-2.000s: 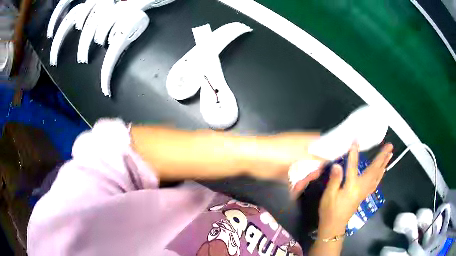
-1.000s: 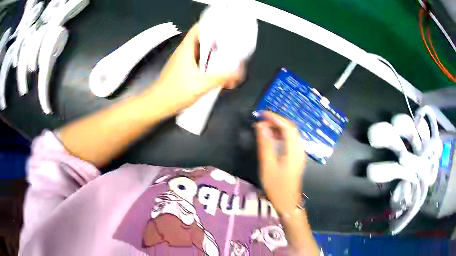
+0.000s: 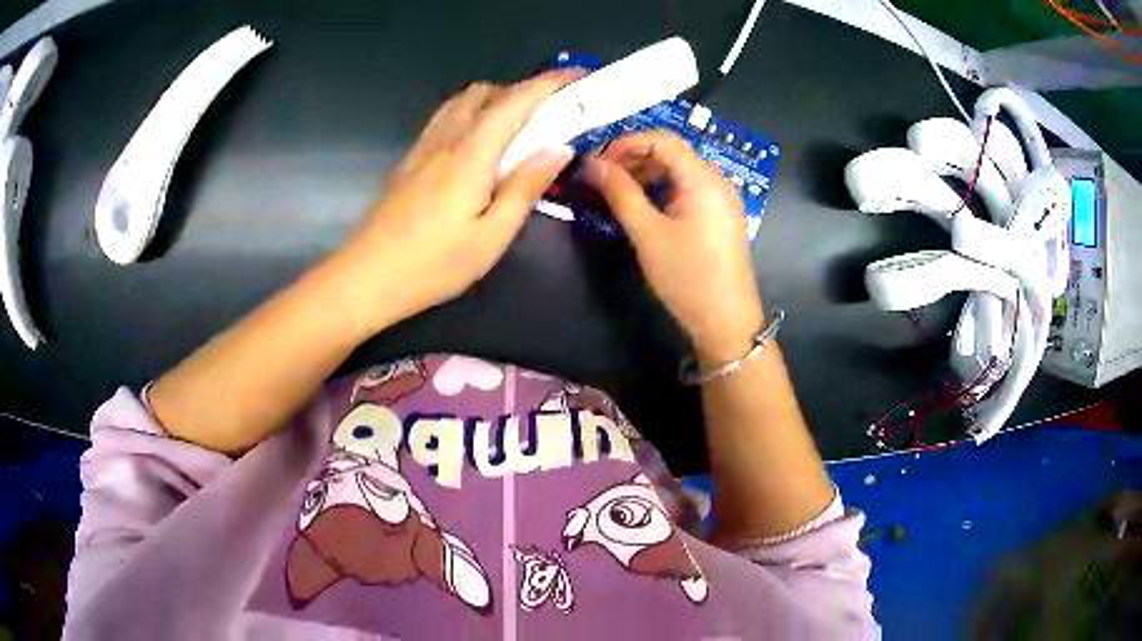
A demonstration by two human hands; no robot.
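Observation:
My left hand (image 3: 457, 188) is closed around a white curved housing (image 3: 610, 100), which is tilted up to the right over the blue test board (image 3: 739, 153). The housing's far end sticks out past my fingers. My right hand (image 3: 670, 207) is beside it, thumb and fingertips brought together near the housing's lower edge. Something small and dark, perhaps a wire lead, is near these fingertips; I cannot tell for certain what they hold. The board lies on the black top, partly hidden under the housing and both hands.
A white toothed shell (image 3: 157, 150) lies at the left, with more curved shells (image 3: 15, 238) at the far left edge. At the right are a pile of curved arms (image 3: 927, 278) with red and black wires, and a box with a lit blue screen (image 3: 1085, 213). A white cable (image 3: 927, 56) runs at the back.
My left hand has brought the housing right and over the blue board. My right hand has moved up to meet it. The view has shifted, so the pile and lit box show more fully.

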